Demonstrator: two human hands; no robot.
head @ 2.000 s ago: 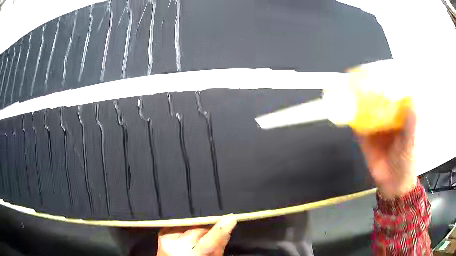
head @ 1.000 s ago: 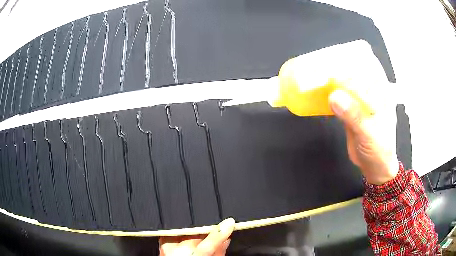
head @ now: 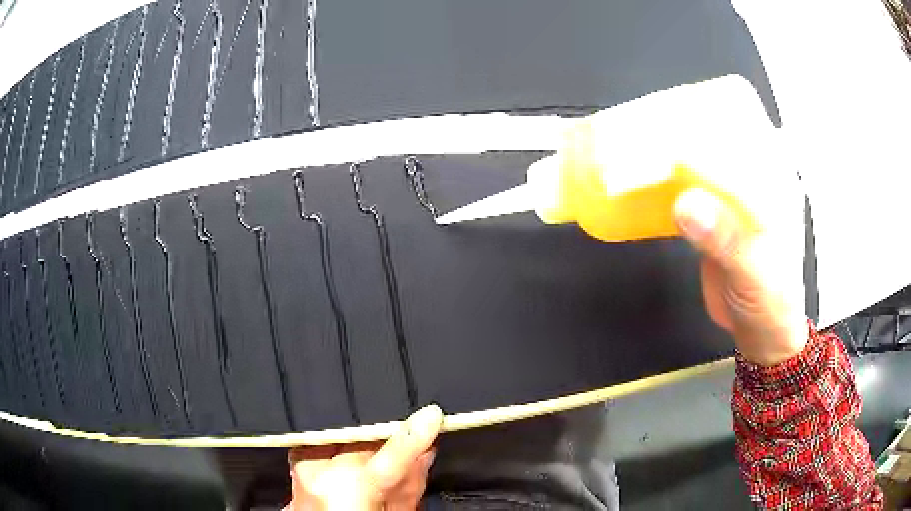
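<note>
My right hand (head: 739, 269) grips the yellow-orange squeeze bottle (head: 639, 175), partly washed out by glare. Its pale nozzle (head: 489, 206) points left, with the tip at the lower end of a short, wet glue line (head: 420, 187) on the near row of black pieces (head: 559, 299). Several longer glue lines with bends run across this row to the left. My left hand (head: 375, 469) is at the table's pale yellow edge (head: 539, 407), its thumb over the edge; its other fingers are partly hidden.
The far row of black pieces (head: 459, 60) also bears several shiny glue lines at its left. A white strip (head: 400, 140) divides the two rows. Dark metal parts (head: 879, 334) show beyond the table at the right. Dark clothing or a dark surface lies below the edge.
From two seconds ago, the bottle has moved left and its tip now touches the near row. A new short glue line has appeared and grown there. The view has shifted slightly.
</note>
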